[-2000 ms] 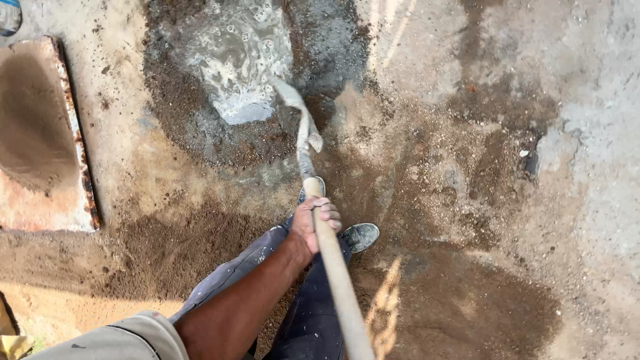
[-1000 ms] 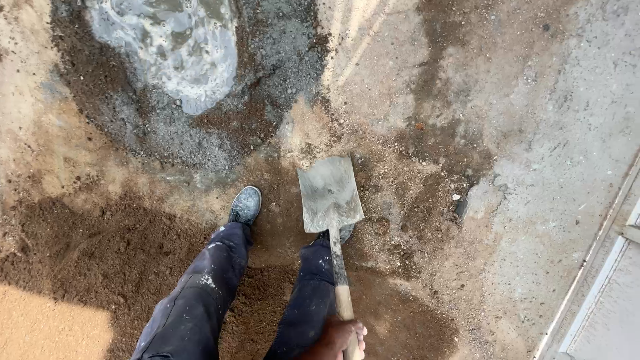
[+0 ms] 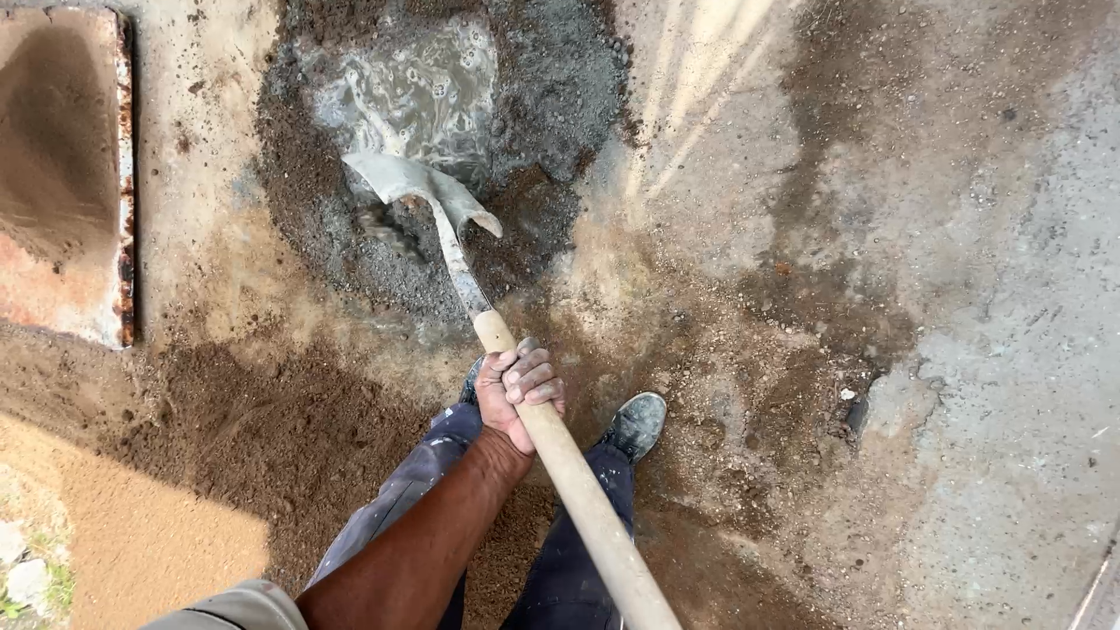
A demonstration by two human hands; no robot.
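Note:
My left hand (image 3: 523,389) is closed around the wooden shaft of a shovel (image 3: 595,516), just below the metal socket. The shovel's grey steel blade (image 3: 411,179) is tilted over the near edge of a pool of cloudy water (image 3: 420,87). That pool lies inside a ring of grey and brown sand-cement mix (image 3: 551,96) on the ground. Some dark wet material shows beneath the blade, blurred. The shaft runs down out of view at the bottom, and my right hand is not seen.
A rusty-edged metal tray (image 3: 125,175) with brown sand lies at the left. Loose brown soil (image 3: 289,429) spreads near my feet, with my shoes (image 3: 637,424) on the ground below the ring. Rough, stained concrete (image 3: 1006,350) extends to the right.
One second ago the shovel blade was by my right foot, its face visible; now it is over the water's edge, turned on its side. My left hand and forearm have come into fuller view.

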